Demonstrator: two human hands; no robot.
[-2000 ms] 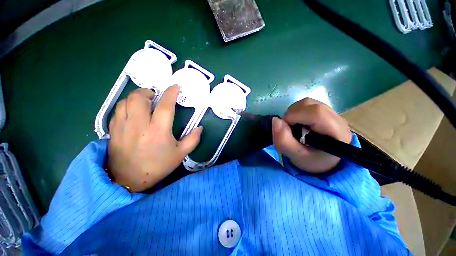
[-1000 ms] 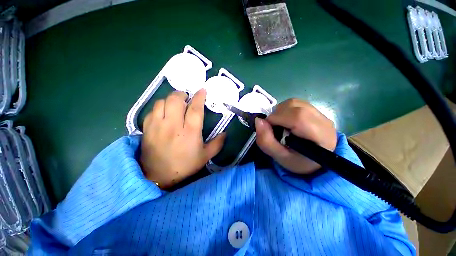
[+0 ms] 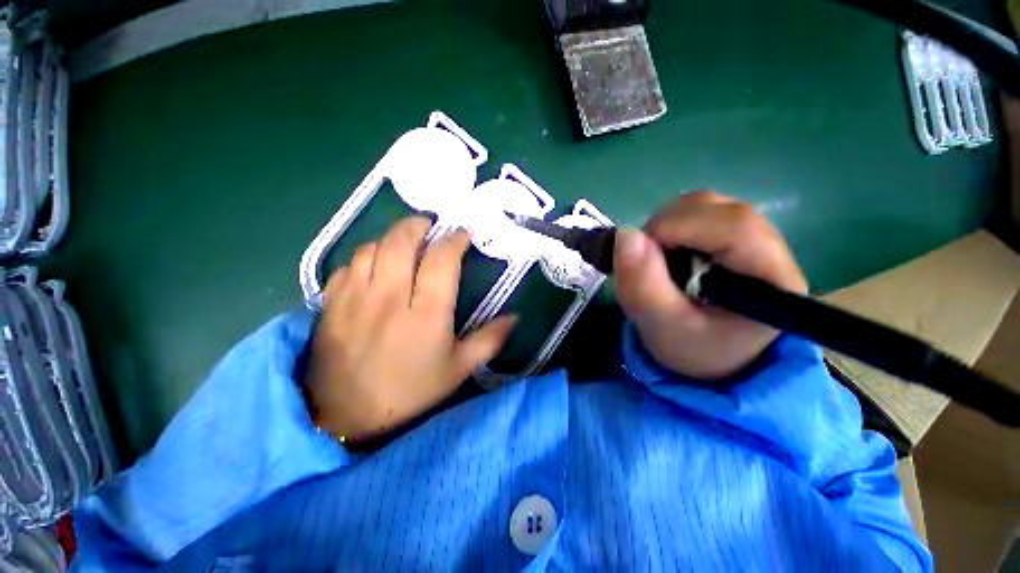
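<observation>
Three white plastic housings (image 3: 432,168) lie side by side on the green bench in front of me, discs away from me and loops towards me. My left hand (image 3: 386,325) lies flat over the left and middle housings, fingertips at their discs, hiding parts of the loops. My right hand (image 3: 707,285) holds the soldering iron (image 3: 783,304) like a pen. Its tip is over the middle housing's disc; whether it touches cannot be told. The iron's shaft passes over the right housing.
Stacked housings (image 3: 39,392) stand at the left edge. A short row of housings (image 3: 948,95) lies far right. A grey-brown square pad (image 3: 614,81) is at the far side. A cardboard carton (image 3: 934,325) is at right. The black cord (image 3: 951,25) crosses the top right corner.
Since two seconds ago, the iron's tip has moved from the right housing to the middle one. Since one second ago, my right hand has shifted right and the cord has swung away. My left hand stays on the housings.
</observation>
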